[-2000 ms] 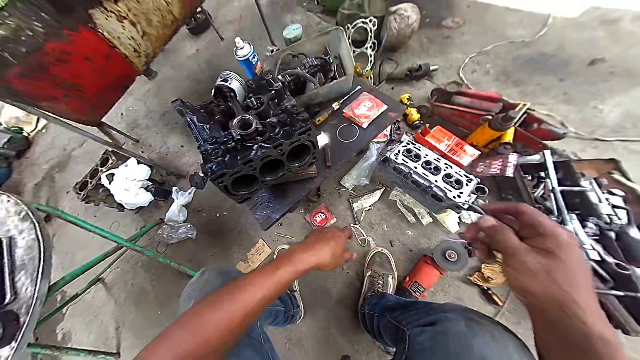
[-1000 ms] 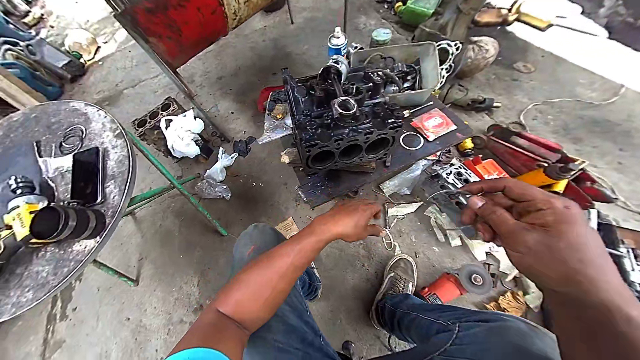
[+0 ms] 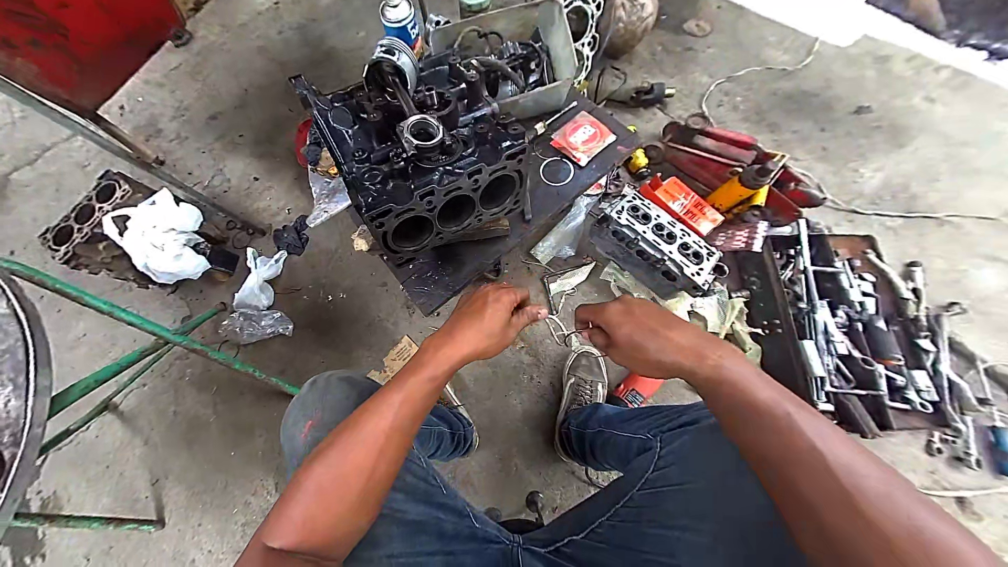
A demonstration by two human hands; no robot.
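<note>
My left hand (image 3: 498,321) is pinched on thin pale rings or wire, seemingly piston rings (image 3: 561,329), which hang between my two hands. Close by on the right, my right hand (image 3: 622,335) has its fingers closed at the other side of them. Beyond my hands a black engine block (image 3: 429,177) lies with its bores facing me, on a dark board (image 3: 441,279). A piston with its connecting rod (image 3: 394,75) stands on top of the block. One thin ring (image 3: 557,171) lies on the board beside a red packet (image 3: 583,138). A cylinder head (image 3: 657,240) rests to the right.
A tray of wrenches and sockets (image 3: 858,327) lies at the right, below a red and yellow jack (image 3: 740,177). A grey bin (image 3: 551,94) of engine parts is behind the block. Green stand legs (image 3: 157,331), plastic bags (image 3: 161,236) and a head gasket (image 3: 87,216) are at the left.
My right hand has come in to the left and is now beside my left hand; they were well apart before. The view has swung right since one second ago.
</note>
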